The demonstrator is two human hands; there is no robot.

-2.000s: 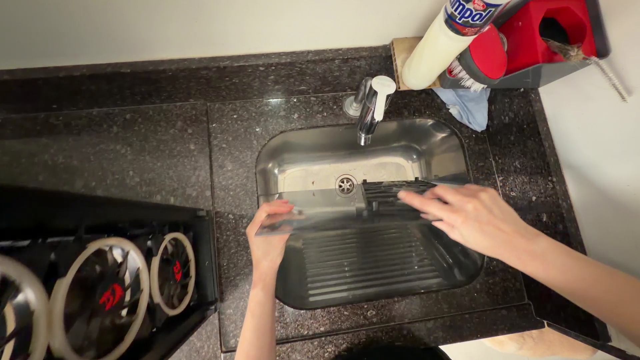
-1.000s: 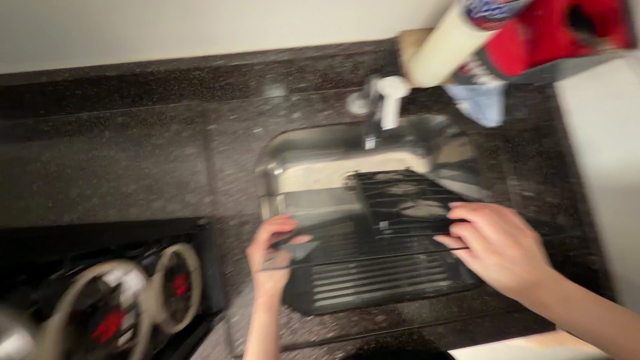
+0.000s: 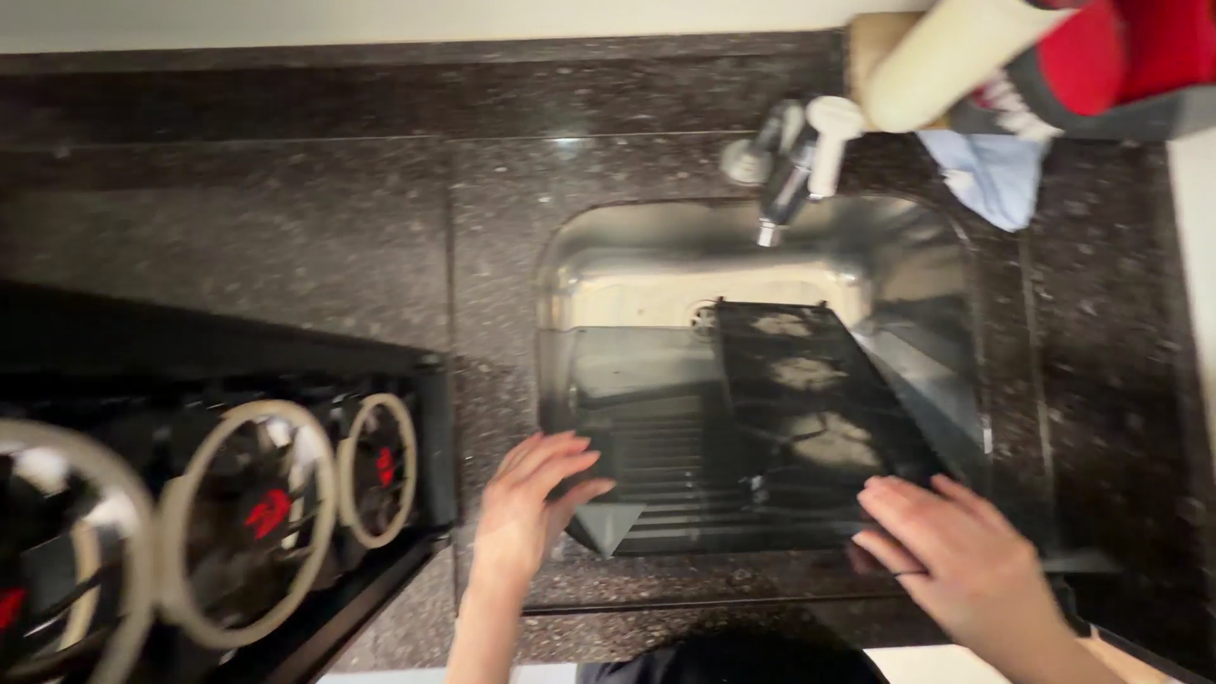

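A clear, slightly tinted glass or plastic panel [image 3: 627, 380] lies over the steel sink [image 3: 646, 228]. A dark panel with several round openings [image 3: 806, 372] shows at the right of it, slanting from near the drain toward my right hand; whether it lies on or under the clear panel cannot be told. At the clear panel's lower left corner is my left hand [image 3: 537, 494], fingers apart. My right hand [image 3: 950, 551] is by the lower right of the dark panel, fingers bent and thumb beneath them; its grip is unclear.
An open black computer case [image 3: 432, 408] with several ringed fans [image 3: 256, 522] stands on the stone counter at left. Behind the sink are a faucet [image 3: 793, 176], a white bottle [image 3: 959, 62], a blue cloth [image 3: 997, 176] and a red and dark gray container [image 3: 1168, 57].
Both hands have moved down toward the near edge of the sink, and the right hand has moved right. The dark panel now shows more of its length. The left hand's fingers have spread.
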